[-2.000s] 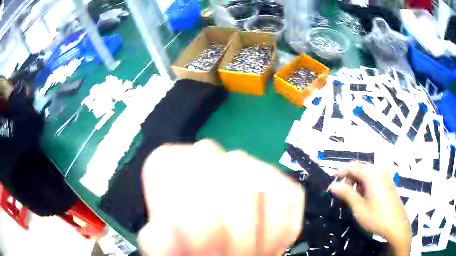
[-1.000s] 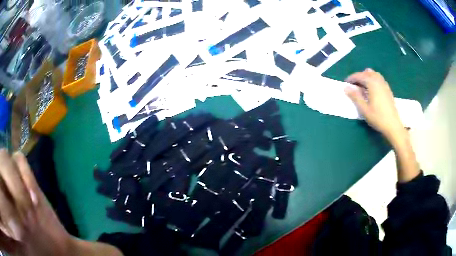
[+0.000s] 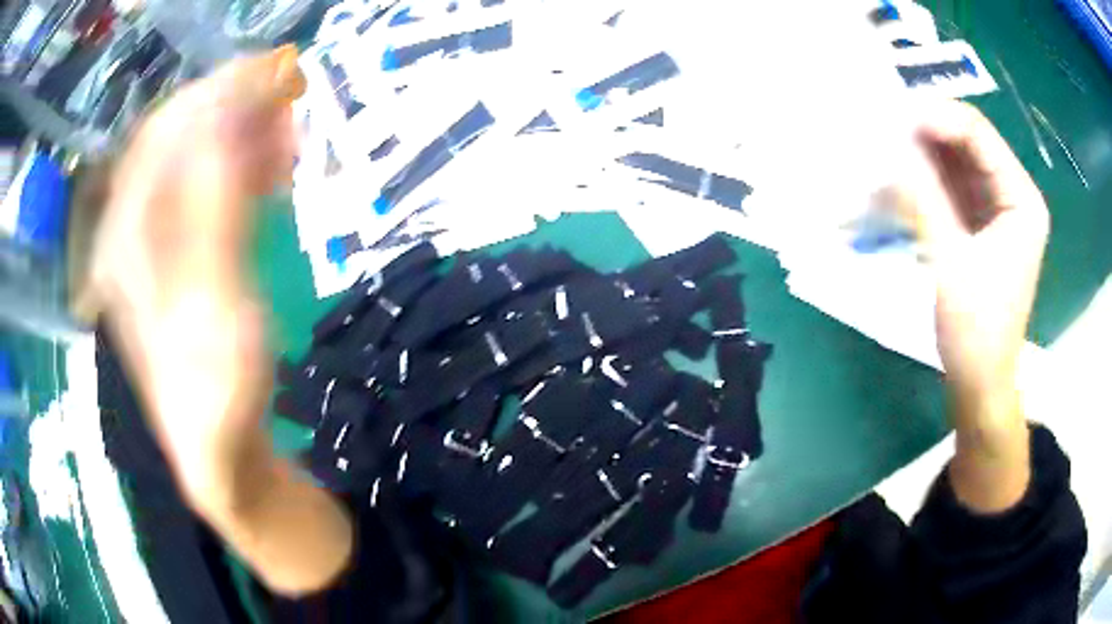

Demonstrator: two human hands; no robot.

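Note:
Black watch straps with silver buckles point(image 3: 537, 402) lie in a loose heap in front of me on the green bench. My left hand point(image 3: 195, 268) is raised left of the heap, strongly blurred; its grip is unclear. My right hand point(image 3: 994, 232) is at the right with curled fingers, over a long white stack of cards point(image 3: 860, 305). A blurred blue-grey patch point(image 3: 880, 234) shows by its fingertips; whether it is on a held card is unclear, as the white is overexposed. Packed strap sets point(image 3: 439, 159), white with black straps and blue ends, overlap beyond the heap.
Thin silver tools point(image 3: 1055, 140) lie at the far right. A blue bin edge point(image 3: 1085, 24) is at the top right corner. An orange box edge point(image 3: 288, 67) shows behind my left hand. Blurred blue and clear items are at the far left. A red surface point(image 3: 744, 579) shows below the bench edge.
The view has swung right, then shifted slightly left. My left hand has risen from the lower left corner. My right hand has lifted slightly and moved right in the picture, near the white stack.

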